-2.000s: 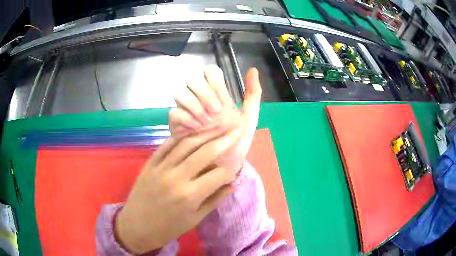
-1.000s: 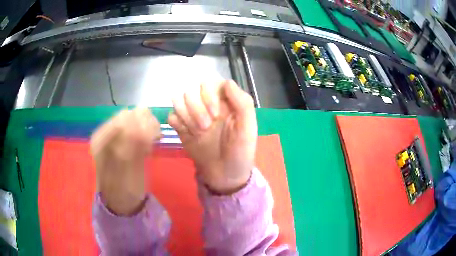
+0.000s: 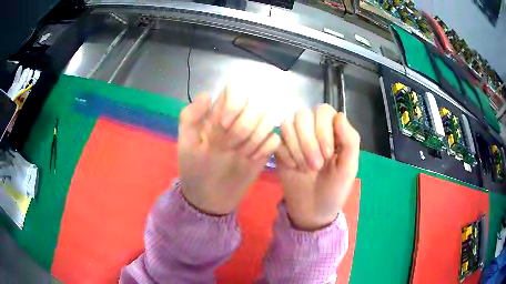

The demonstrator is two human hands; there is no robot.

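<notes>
My left hand (image 3: 224,152) and my right hand (image 3: 316,161) are bare and raised side by side over the red mat (image 3: 119,188). Both are empty, with palms towards me and fingers loosely curled. Their fingertips meet or nearly meet; I cannot tell if they touch. Behind them, a blurred bluish-purple bundle of clear strips (image 3: 125,115) lies along the mat's far edge, partly hidden. The red mat lies on the green bench covering (image 3: 383,222).
Black tweezers (image 3: 54,145) and whitish gloves on papers (image 3: 16,175) lie at left. Boards (image 3: 413,111) sit on a black carrier (image 3: 433,158) on the conveyor (image 3: 155,66). Another board (image 3: 470,247) lies on a second red mat (image 3: 438,222). A blue sleeve (image 3: 494,273) shows at lower right.
My hands were overlapping, then came apart, and are now side by side with fingertips close. The view has turned left and tilted, showing more of the bench's left end.
</notes>
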